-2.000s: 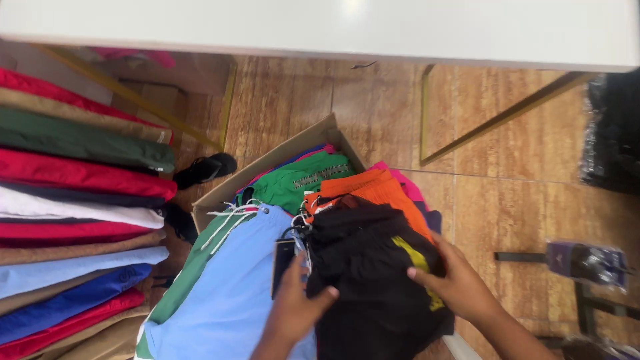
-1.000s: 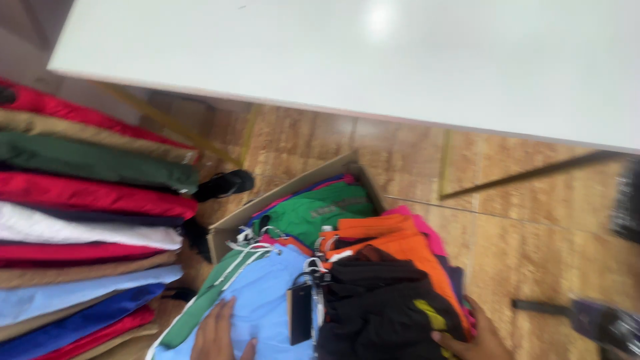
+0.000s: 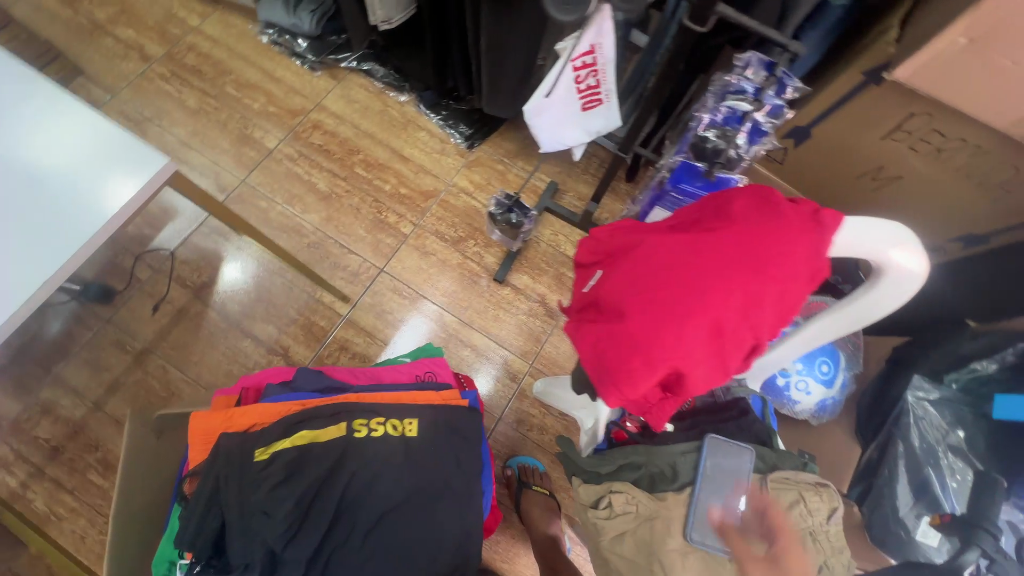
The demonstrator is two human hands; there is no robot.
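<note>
My right hand (image 3: 760,528), blurred, is at the lower edge of a smartphone (image 3: 720,492) that lies on folded tan trousers (image 3: 632,520); whether it grips the phone is not clear. My left hand is out of view. Black shorts with yellow print (image 3: 376,488) lie on top of a pile of folded garments, over orange shorts (image 3: 210,428) and pink ones (image 3: 272,376), in a cardboard box (image 3: 132,488) at lower left. Red shorts (image 3: 688,288) cover part of a white mannequin (image 3: 888,256) to the right.
A white table (image 3: 72,168) stands at upper left. A metal rack (image 3: 592,212) holds dark clothes and a white printed cloth (image 3: 580,88). Large cardboard boxes (image 3: 904,152) and dark plastic bags (image 3: 920,456) line the right side. A sandalled foot (image 3: 536,504) is between the piles.
The view has swung far to the right. My hands were on the garments in the box earlier; now the right is by the phone and the left is out of sight.
</note>
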